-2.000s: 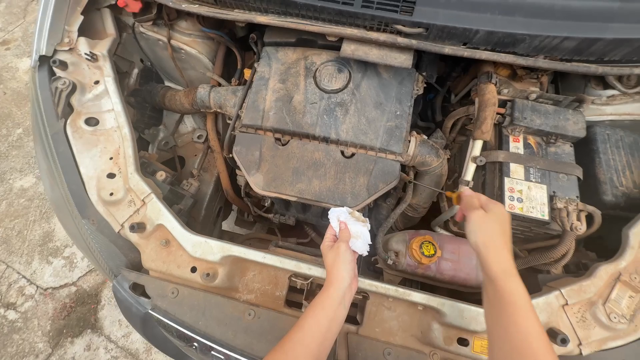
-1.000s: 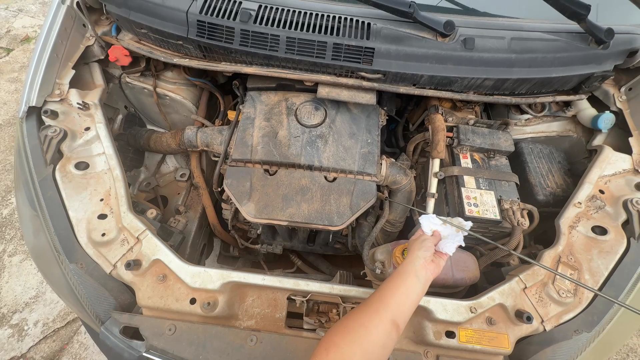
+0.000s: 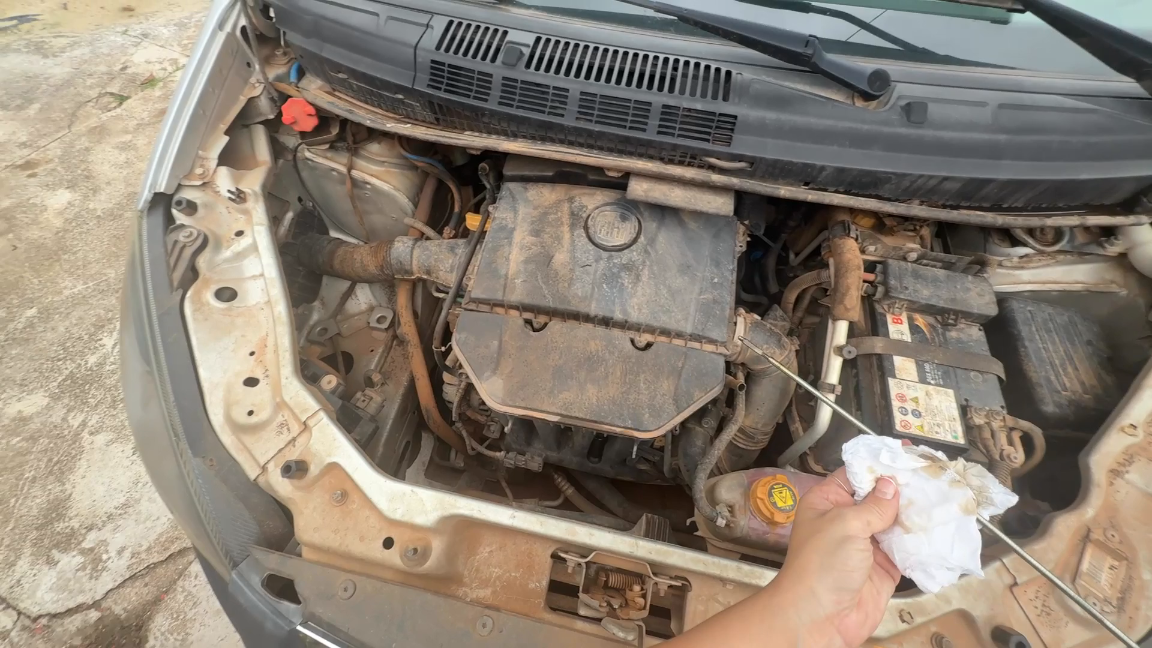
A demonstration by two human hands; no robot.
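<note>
My left hand [image 3: 837,558] pinches a crumpled white paper towel [image 3: 936,513] with brownish smudges, at the lower right. A long thin metal rod [image 3: 1053,580], which looks like an engine oil dipstick, passes behind or through the towel. Its tip lies over the right side of the dusty black engine cover [image 3: 594,369], and its other end leaves the frame at the bottom right. My right hand is out of view. Beside my left hand is the coolant reservoir's yellow cap [image 3: 773,499].
The car battery [image 3: 936,369] stands at the right, with a metal pipe [image 3: 823,396] beside it. The front crossmember [image 3: 486,549] and hood latch [image 3: 621,589] run along the near side. Wiper arms [image 3: 765,40] lie at the top; a red cap [image 3: 299,114] is at the upper left.
My left hand has moved right with the towel, from near the engine cover to the rod. My right hand, earlier near the battery holding something with a yellow part, has left the view.
</note>
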